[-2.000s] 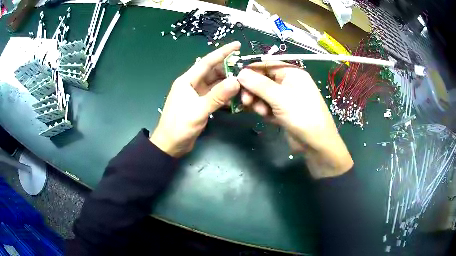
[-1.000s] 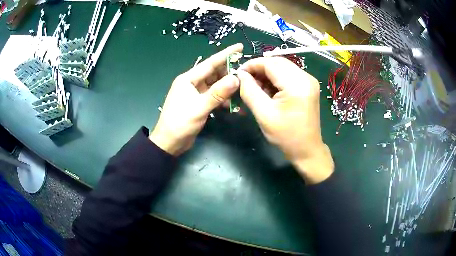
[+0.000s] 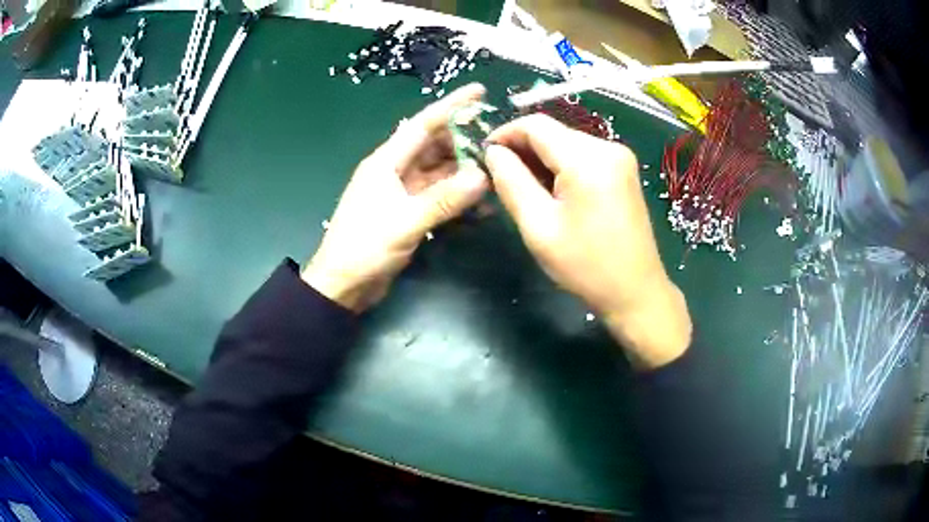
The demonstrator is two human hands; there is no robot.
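Note:
A small green circuit board (image 3: 469, 136), blurred, is held upright between the thumb and fingers of my left hand (image 3: 392, 204). A white sleeved cable (image 3: 652, 72) sticks out from near the board to the right, above my right hand. My right hand (image 3: 586, 209) has its thumb and forefinger pinched at the board's right face. What lies between those fingertips is too small and blurred to name.
Stacked boards with white cables (image 3: 102, 209) stand at the left. Black leads (image 3: 413, 53) lie at the rear, red leads (image 3: 713, 153) at the right rear, loose white cables (image 3: 851, 357) at the far right. A yellow-handled tool (image 3: 677, 102) lies behind my right hand.
The board has turned a little in my left hand. The white cable has swung upward at its far end. My right hand has drawn back from its earlier reach and its fingertips stay at the board.

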